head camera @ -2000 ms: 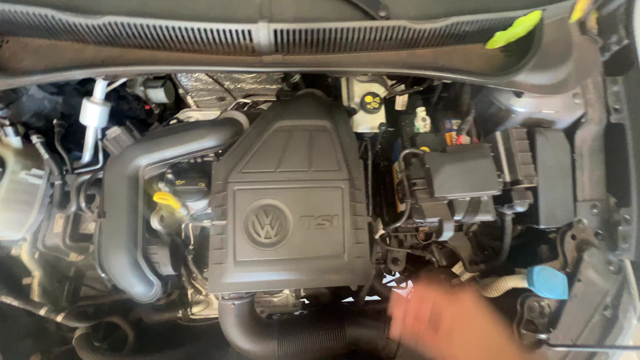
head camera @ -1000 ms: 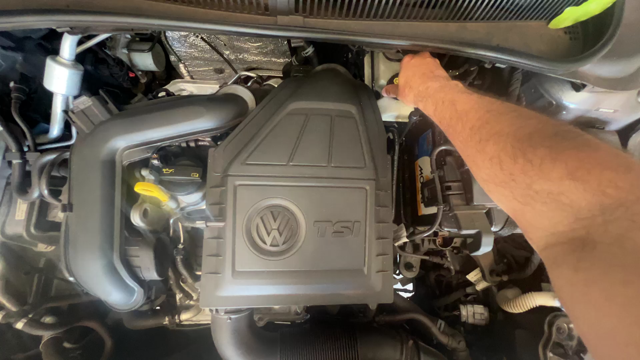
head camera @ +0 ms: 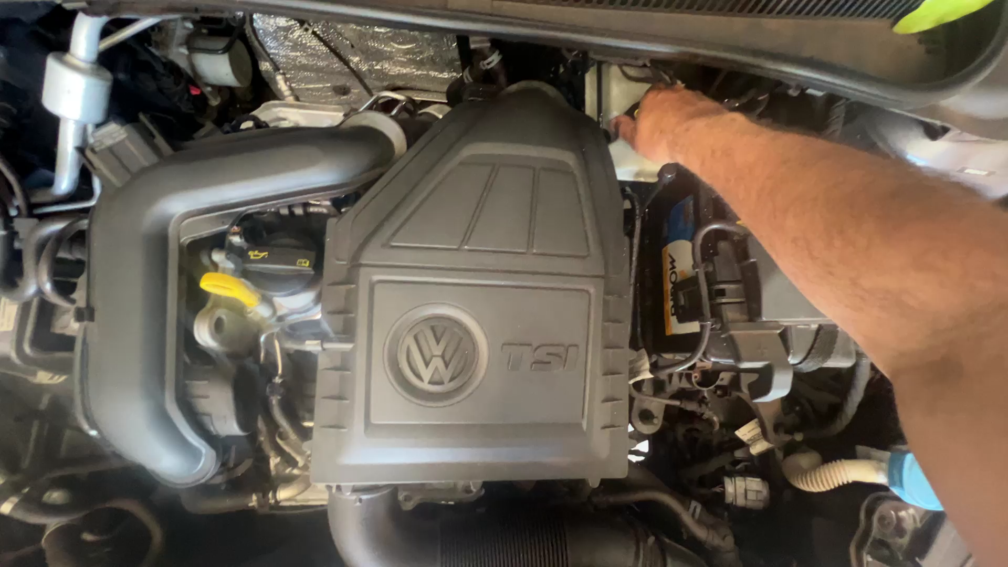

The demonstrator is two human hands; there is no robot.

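Observation:
My right hand (head camera: pixel 669 122) reaches to the back of the engine bay, its fingers at the dark cap of a whitish brake fluid reservoir (head camera: pixel 632 164); the palm and arm hide most of the cap, so its grip cannot be made out. Left of the hand lies the black Volkswagen TSI engine cover (head camera: pixel 472 315). Beneath my forearm are the battery (head camera: pixel 679 264) and its cabling. My left hand is out of view.
A black air duct (head camera: pixel 130 315) curves along the left. Beside it sit the yellow dipstick handle (head camera: pixel 228 288) and black oil filler cap (head camera: pixel 279 264). A blue washer cap (head camera: pixel 913 480) is at lower right, and a bright green object (head camera: pixel 941 14) rests on the cowl.
My right hand was low at the front two seconds ago and has moved back to the reservoir, where it stayed over the last second. The view is now closer.

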